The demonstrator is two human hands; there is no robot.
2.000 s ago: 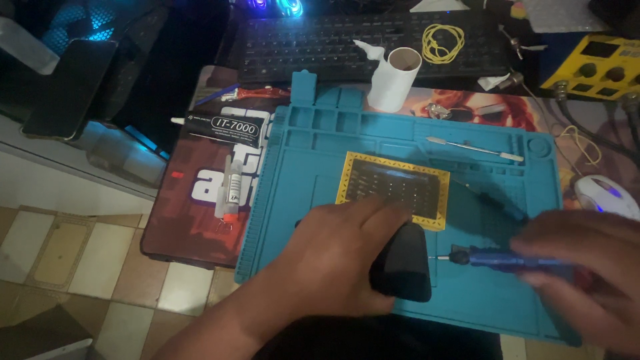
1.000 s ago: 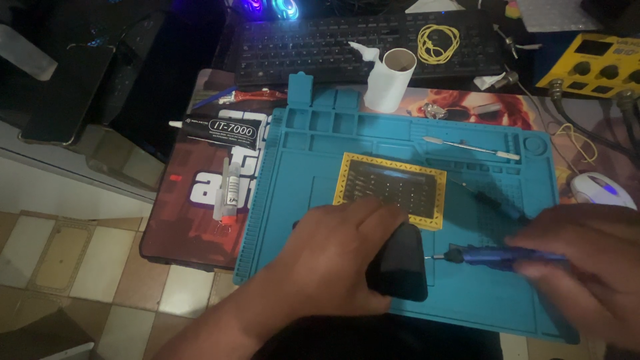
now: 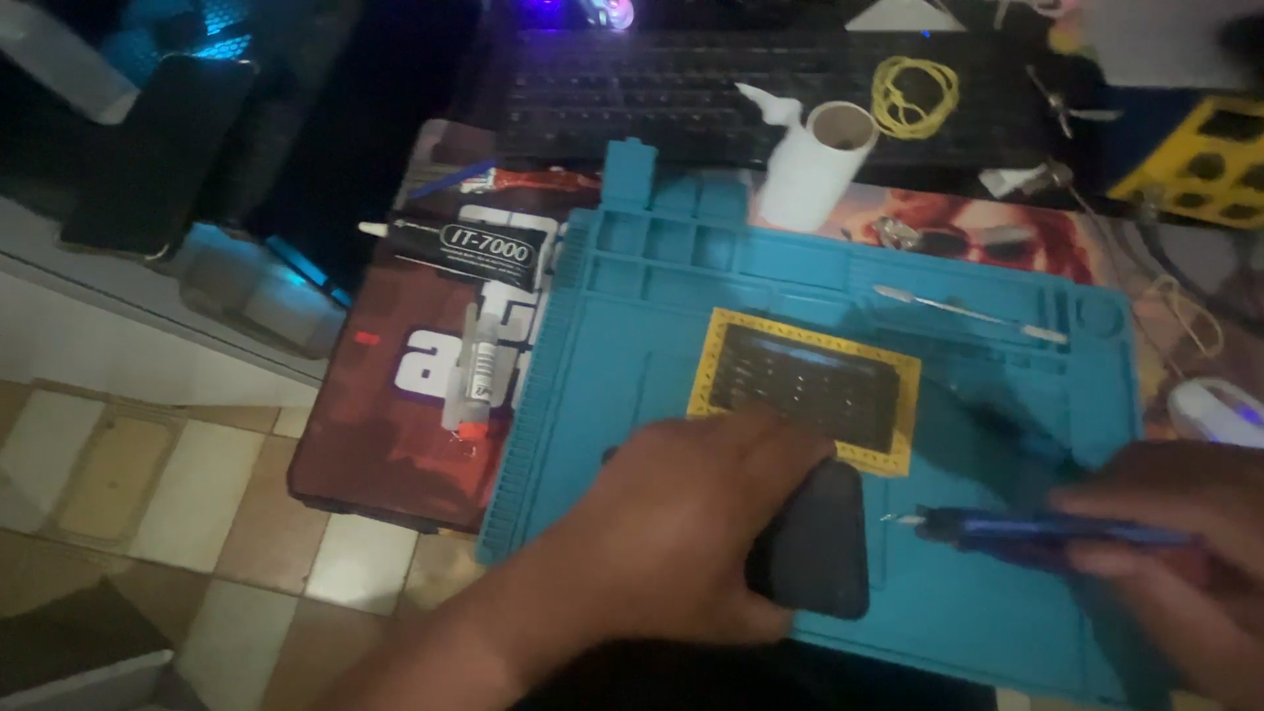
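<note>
My left hand (image 3: 681, 523) grips a dark smartphone (image 3: 815, 543) near the front edge of a teal silicone repair mat (image 3: 632, 346). At the right, my right hand (image 3: 1175, 553) holds a blue precision screwdriver (image 3: 1047, 528), its thin metal tip pointing left, a short way from the phone's right edge. Behind the phone lies a yellow-framed case of small bits (image 3: 810, 380), its near edge partly covered by my left fingers. A double-ended metal spudger (image 3: 968, 314) rests across the mat's back right. Motion blurs the right hand.
A cardboard tube with white paper (image 3: 815, 168) stands behind the mat, before a black keyboard (image 3: 681, 89). Left of the mat lie a black glue tube (image 3: 474, 247) and a clear syringe (image 3: 479, 370). A white mouse (image 3: 1220, 410) and a yellow device (image 3: 1205, 163) are at the right.
The screwdriver's tip has moved away from the phone's right edge, leaving a gap between them. My left hand still holds the phone in about the same place.
</note>
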